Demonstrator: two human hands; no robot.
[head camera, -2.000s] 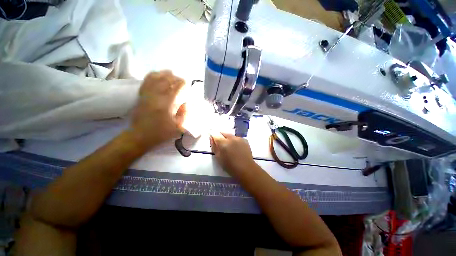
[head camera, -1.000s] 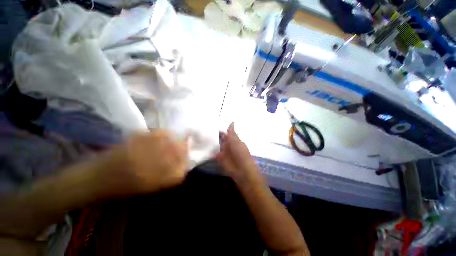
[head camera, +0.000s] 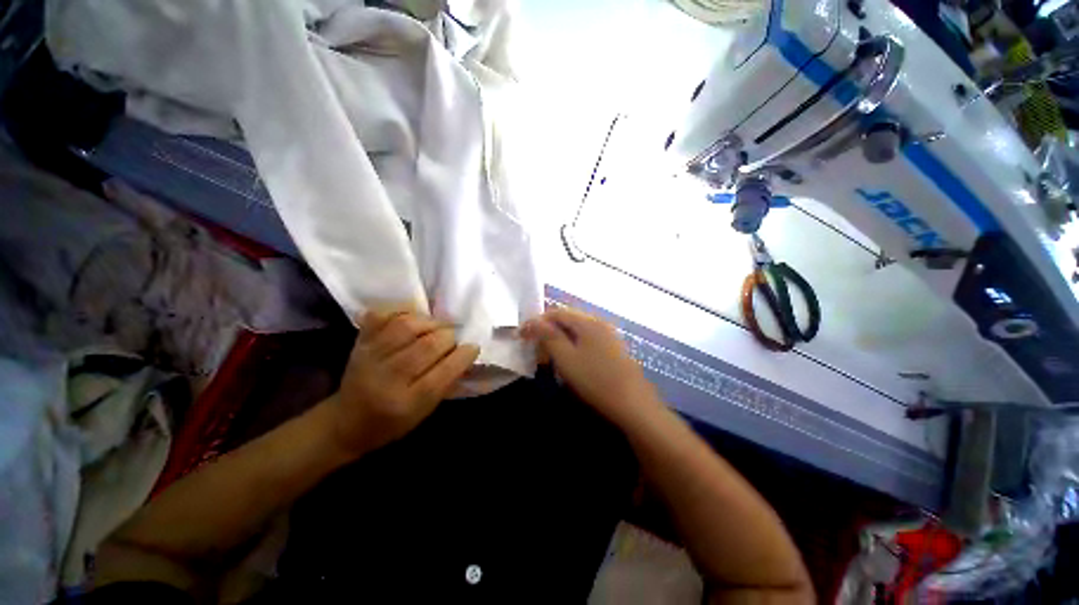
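Note:
A large off-white garment piece (head camera: 355, 142) lies bunched on the left of the table and hangs over its front edge. My left hand (head camera: 405, 369) grips its lower end, with the fingers over the cloth. My right hand (head camera: 582, 355) pinches the right corner of the same end. The cloth end between my hands shows a small folded edge. The sewing machine (head camera: 816, 106) stands to the right. Its presser foot area (head camera: 748, 203) is away from the cloth. Scissors with orange-brown and dark green handles (head camera: 779, 305) lie right of the needle.
The edge ruler (head camera: 734, 396) runs along the table front. A red crate (head camera: 225, 396) with cloth parts (head camera: 112, 443) beside it is at lower left. Plastic bags (head camera: 1023, 502) and a red item (head camera: 926, 558) are at lower right. The control panel (head camera: 1012, 313) is at right.
Both hands have moved from beside the needle to the table's front edge, bringing the garment end with them. The view has shifted left and down, so the machine appears further right.

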